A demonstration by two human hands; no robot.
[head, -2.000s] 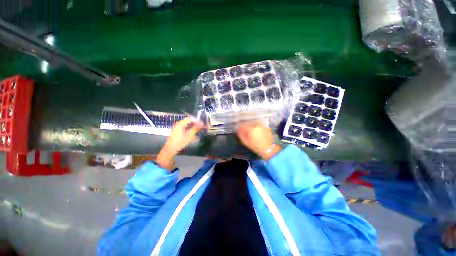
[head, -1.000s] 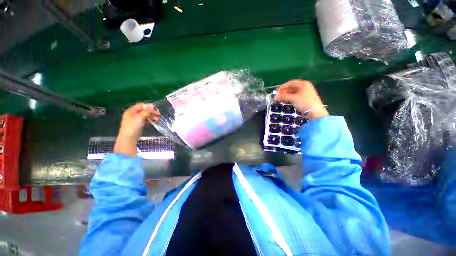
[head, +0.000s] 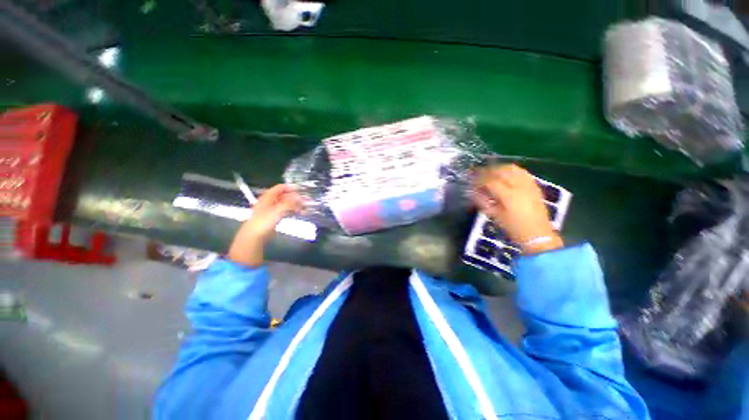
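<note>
A film-wrapped stack (head: 384,174) lies in front of me, its white, pink and blue face up, with clear film bunched at both ends. My left hand (head: 275,212) is at the film's left end, fingers closed on it. My right hand (head: 511,201) is at the film's right end; it looks closed on the film, but blur hides the fingertips. Under my right hand lies a white parts sheet (head: 554,201) with black shapes, partly covered. A dark gridded strip (head: 215,199) lies at the left, partly behind my left hand, with a pale thin stick (head: 245,189) across it.
A red perforated crate (head: 37,164) is at the left edge. A silvery wrapped bundle (head: 673,86) stands at the back right, with loose clear film (head: 698,271) below it. A metal bar (head: 123,90) reaches in from the upper left. A small white cup or roll (head: 289,14) is at the top.
The stack was turned over from its black-parts face to its printed face. Since one second ago, both hands have drawn closer to its ends, and the film looks gathered rather than stretched out.
</note>
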